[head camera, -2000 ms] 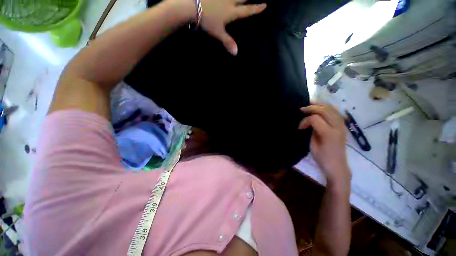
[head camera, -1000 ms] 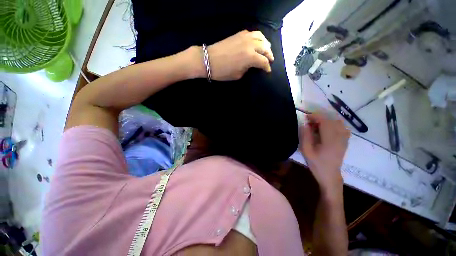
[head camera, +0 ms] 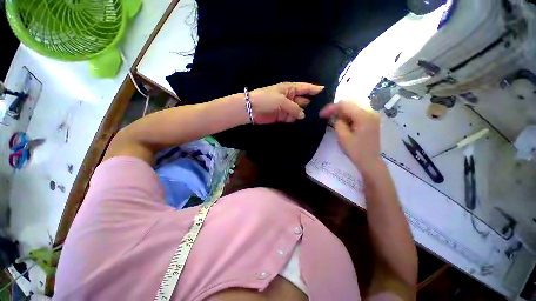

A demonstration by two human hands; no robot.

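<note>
A large black garment [head camera: 258, 53] lies over the table and hangs at the wearer's lap, with frayed threads at its far left edge. My left hand [head camera: 283, 103] is over the garment, its index finger stretched out and its thumb and other fingers bent. Whether it pinches a thread or cloth cannot be made out. My right hand [head camera: 352, 126] is at the garment's right edge, close to my left fingertips, with curled, slightly blurred fingers. Whether it holds anything cannot be told. Black thread snips [head camera: 423, 159] lie on the machine bed to the right.
A sewing machine [head camera: 476, 44] stands at upper right. Narrow dark snips [head camera: 469, 182] and a white-handled tool [head camera: 472, 137] lie on its bed. A green fan [head camera: 70, 26] and scissors [head camera: 20, 150] are on the left table. A plastic bag with blue cloth [head camera: 183, 179] is beside the lap.
My left hand has moved down and right across the garment. My right hand has moved up and left, so the hands are now close together. The garment's lower right part has shifted left, showing more bed ruler.
</note>
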